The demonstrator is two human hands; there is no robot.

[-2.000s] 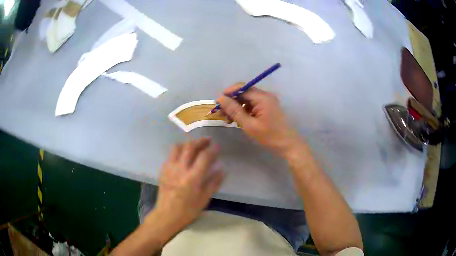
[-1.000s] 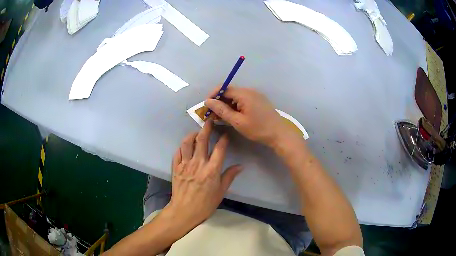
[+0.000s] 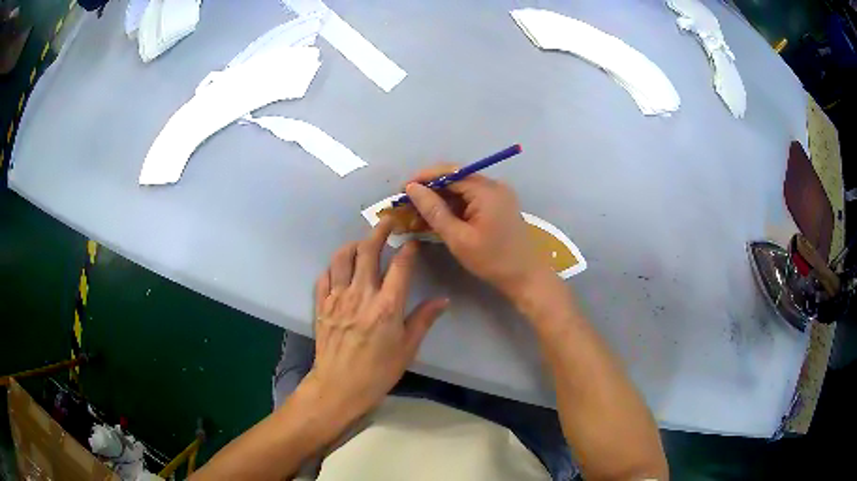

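Note:
The tan-brown curved card template (image 3: 553, 252) lies on a white curved collar piece (image 3: 575, 263), which shows as a white border around it. My right hand (image 3: 475, 221) holds a thin blue-purple marking pencil (image 3: 484, 162), its tip at the template's upper left edge. This hand covers the middle of the template. My left hand (image 3: 366, 296) is spread, palm down, with its fingertips on the left end of the template and the lower edge of the white piece. It grips nothing.
Loose overlapping white curved pieces (image 3: 225, 108) lie at the left, with a straight white strip (image 3: 362, 52) beyond. A layered white band (image 3: 601, 56) lies at the far middle, a crumpled white piece (image 3: 714, 56) upper right. An iron (image 3: 785, 282) and reddish-brown pad (image 3: 806, 193) are at the right edge.
My left hand has come up onto the template's left end. The pencil has moved from the template's middle to its left part, then to the upper edge, leaning further right. The view has shifted.

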